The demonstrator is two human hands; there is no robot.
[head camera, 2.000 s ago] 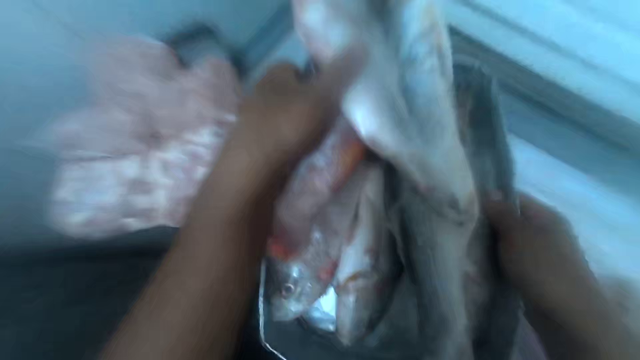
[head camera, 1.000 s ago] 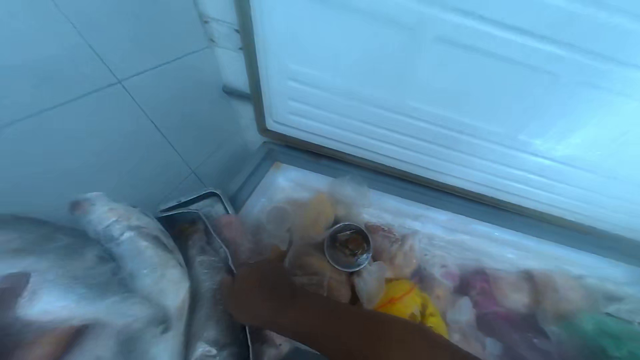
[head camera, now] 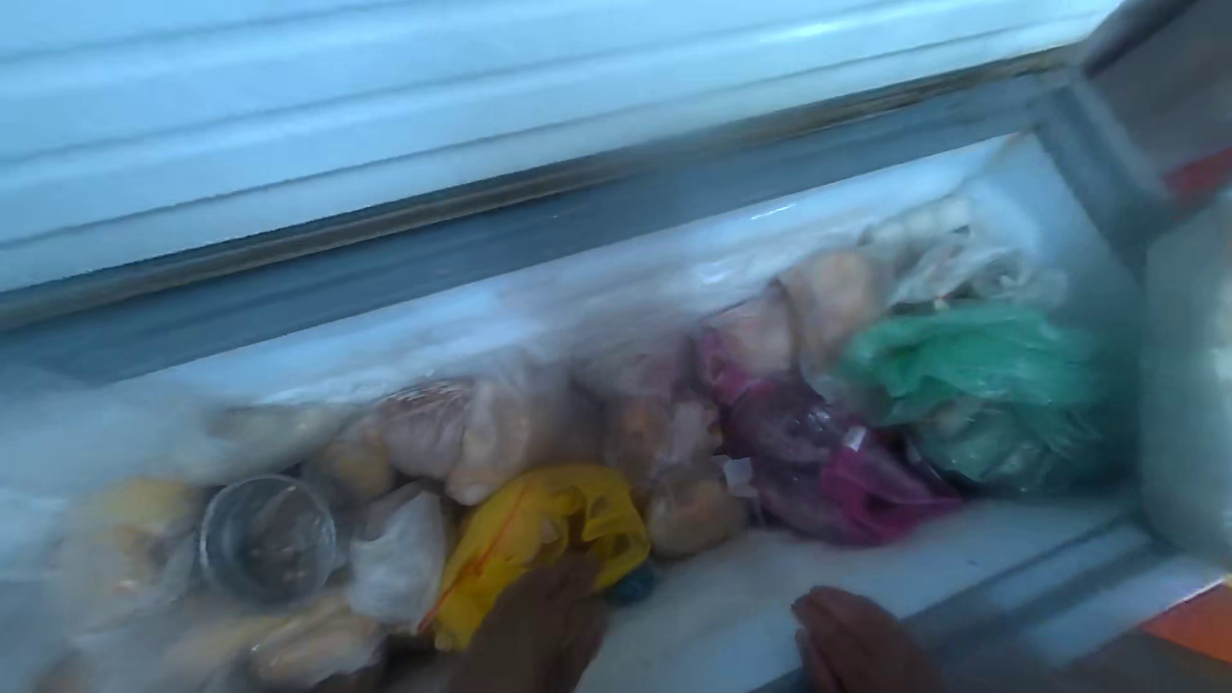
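Note:
My left hand (head camera: 539,621) reaches into a chest freezer at the bottom middle, over the lower edge of a yellow plastic bag (head camera: 549,525); whether it grips the bag cannot be told. My right hand (head camera: 857,640) is near the freezer's front wall, its fingers together, apart from the bags. Left of the yellow bag lie a white plastic bag (head camera: 399,558) and a round clear container (head camera: 269,541) with dark contents. To the right are pale bagged pieces (head camera: 693,520), a magenta bag (head camera: 837,472) and a green bag (head camera: 982,361). The picture is blurred.
The raised white freezer lid (head camera: 481,96) spans the top. A grey rim (head camera: 433,260) runs along the back. More bagged frozen food (head camera: 308,645) lies at the lower left. An orange thing (head camera: 1198,621) shows at the right edge, outside the freezer.
The view has swung right, and the tray of fish and the tiled wall have left it. Both hands, at the fish two seconds ago, are now at the freezer's inside.

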